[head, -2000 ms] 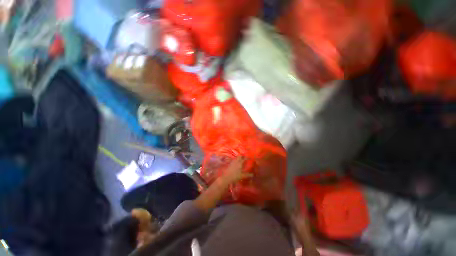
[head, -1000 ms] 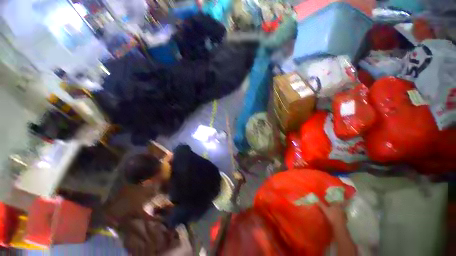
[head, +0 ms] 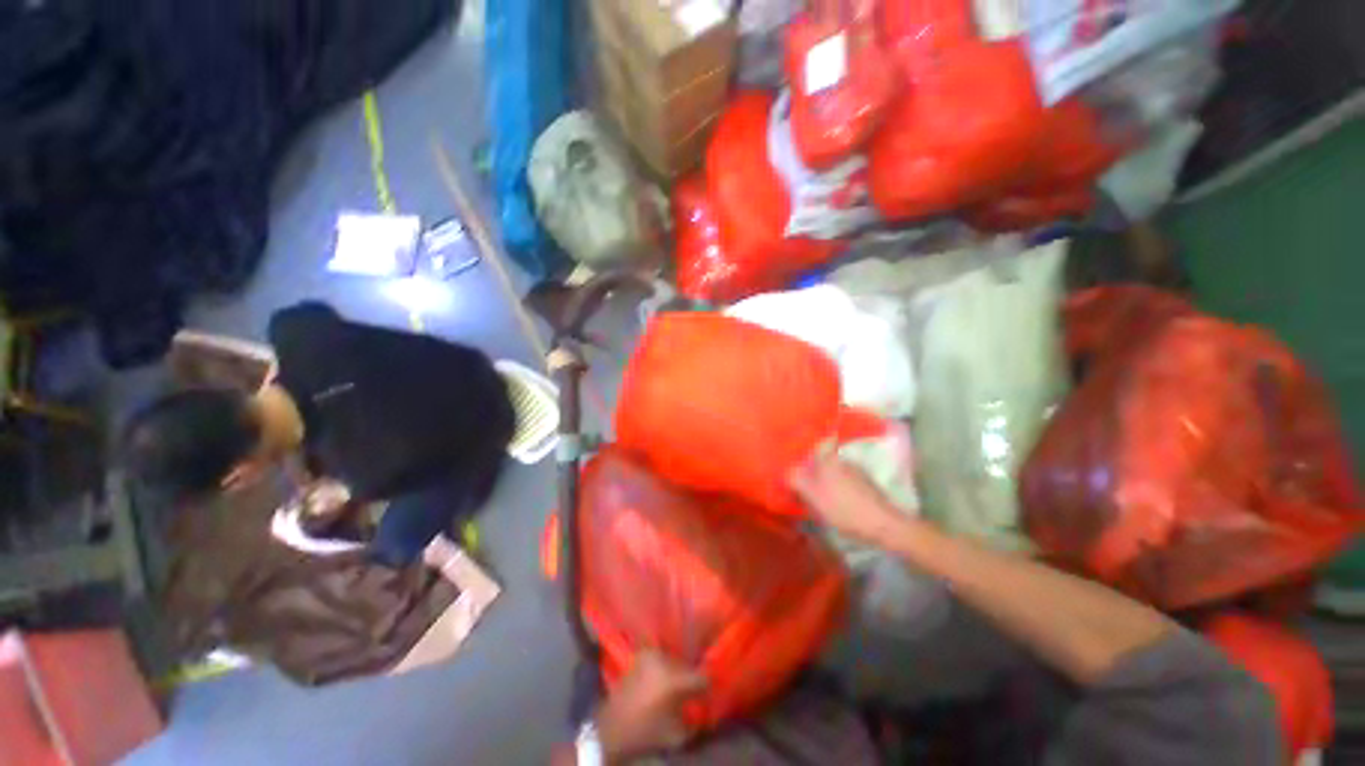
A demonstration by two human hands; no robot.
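A smooth red-orange plastic bag (head: 723,392) lies against a darker red bag (head: 704,576) just below it, beside a dark upright bar. My right hand (head: 838,497) reaches in from the lower right and grips the film at the upper bag's right edge. My left hand (head: 651,703), with a white band at the wrist, is curled on the lower edge of the darker bag. Its fingertips are blurred against the film. The undersides of both bags are hidden.
A person in black (head: 397,419) bends over brown cloth (head: 322,599) at the left. A green sack (head: 981,389), a large red bag (head: 1198,449) and a cardboard box (head: 666,75) surround the bags. Dark cloth (head: 135,135) lies upper left.
The view has swung, so the bent person and box sit further left. My left hand has come into view on the darker bag; my right hand now holds the upper bag's edge.
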